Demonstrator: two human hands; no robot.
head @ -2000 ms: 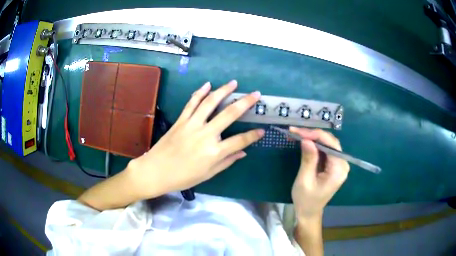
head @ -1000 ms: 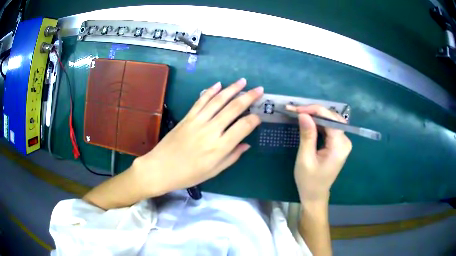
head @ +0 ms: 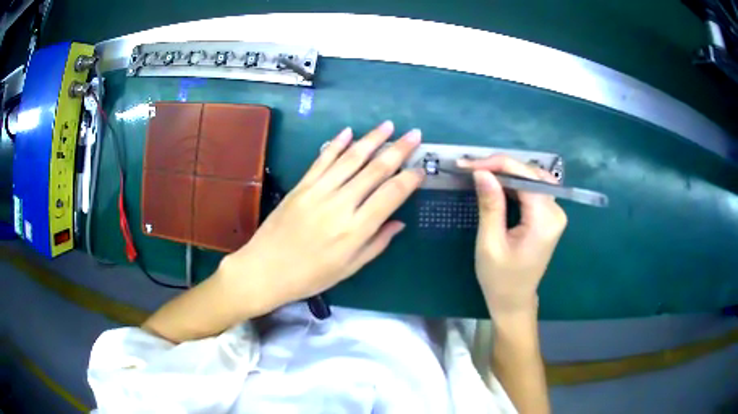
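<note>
A long grey carrier bar (head: pixel 494 154) lies on the green mat. A small dark-and-silver component (head: pixel 431 165) sits in one of its nests. My left hand (head: pixel 324 214) lies over the bar's left part with fingers spread; the fingertips touch or cover it, and whether they grip it is hidden. My right hand (head: pixel 518 218) holds grey tweezers (head: pixel 566 192) like a pen, their tip over the bar near that component. A sheet of tiny pale dots (head: pixel 445 213) lies just below the bar. My right fingers hide several nests.
A reddish-brown square plate (head: pixel 231 145) lies left of my left hand. Another carrier bar (head: pixel 218 73) lies above it, with a small rod at its right end. A blue and yellow tester (head: pixel 39 154), a red clip lead (head: pixel 125 226) and cables are at far left. A pale rail (head: pixel 485 69) crosses behind.
My right hand has moved the tweezers up from the dotted sheet to the carrier bar. My left hand has stayed over the bar's left part. The whole view has shifted slightly.
</note>
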